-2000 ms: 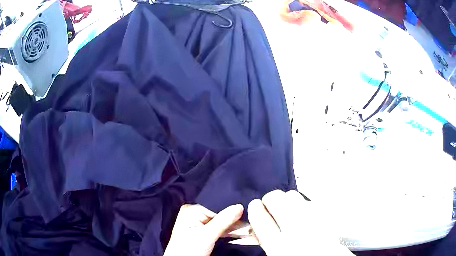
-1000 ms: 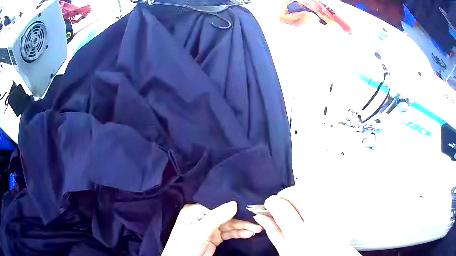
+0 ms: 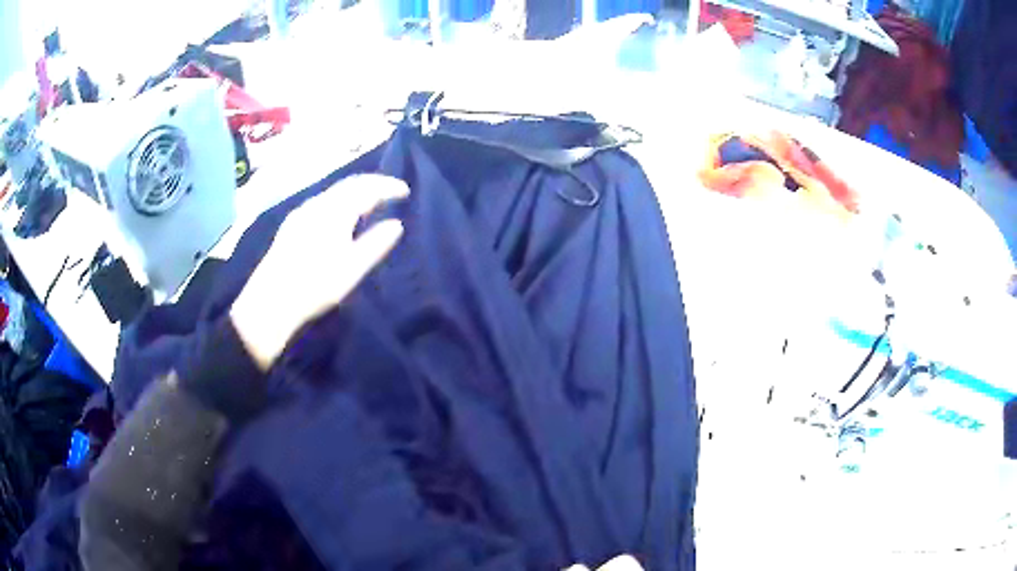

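Note:
A navy garment (image 3: pixel 602 368) lies in long loose folds over the white table. A black hanger (image 3: pixel 578 190) is at its top, with its curved hook lying on the cloth. A metal clip (image 3: pixel 426 114) shows at the garment's top left. My left hand (image 3: pixel 323 262) is over the upper left of the garment, its fingertips bent at the cloth; whether they grip a fold is not clear. My right hand (image 3: pixel 608 563) shows only as fingertips at the bottom edge, over the cloth; its grip is hidden.
A white box with a round fan grille (image 3: pixel 162 173) stands at the left. A white sewing machine with a turquoise stripe (image 3: pixel 926 429) is at the right. An orange cloth piece (image 3: pixel 775 167) lies on the white table (image 3: pixel 736 290). Dark red cloth (image 3: pixel 903 84) is beyond.
My left hand has moved from the lower middle up to the garment's upper left. My right hand has dropped almost out of view. The lower folds have shifted, and the view has tilted up.

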